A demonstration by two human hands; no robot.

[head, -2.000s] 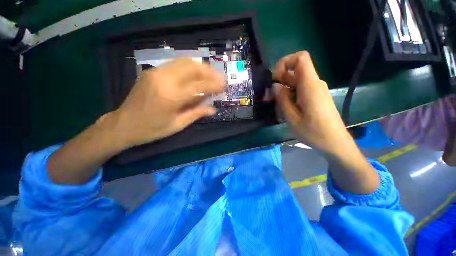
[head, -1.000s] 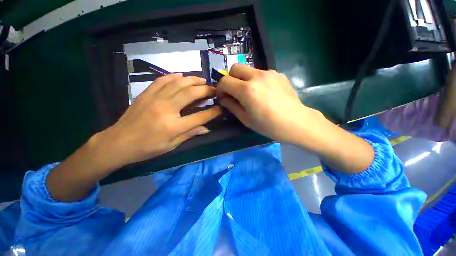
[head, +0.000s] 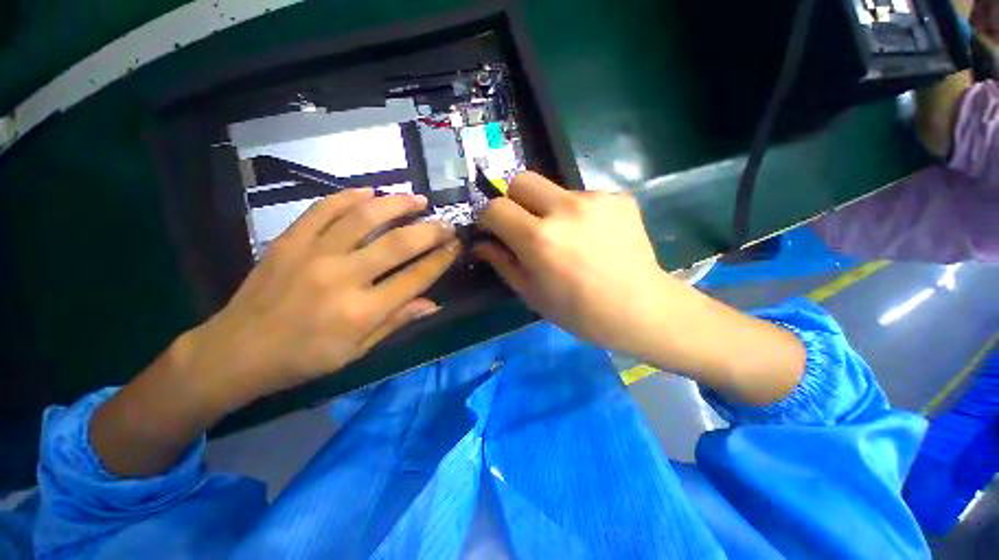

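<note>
An open tablet lies in a black foam tray (head: 192, 235), with its pale battery pack (head: 356, 146) on the left and its mainboard (head: 495, 109) on the right. My left hand (head: 318, 279) lies spread over the lower battery area, fingertips at the unit's lower middle, holding nothing visible. My right hand (head: 581, 246) is at the board's lower edge, with thumb and index finger pinched on a small black piece with a yellow edge (head: 495, 184). The fingertips hide part of this piece and of the board.
Another unit in a black tray (head: 907, 42) is at the upper right. A black strap (head: 767, 131) hangs across the green bench (head: 652, 82). A person in a pink sleeve (head: 915, 213) is at the right. A whitish rail (head: 164, 60) curves at the upper left.
Since two seconds ago, my right hand has moved left from the tray's right edge onto the unit. My left hand has moved down and left, uncovering more battery. The unit sits further left in view.
</note>
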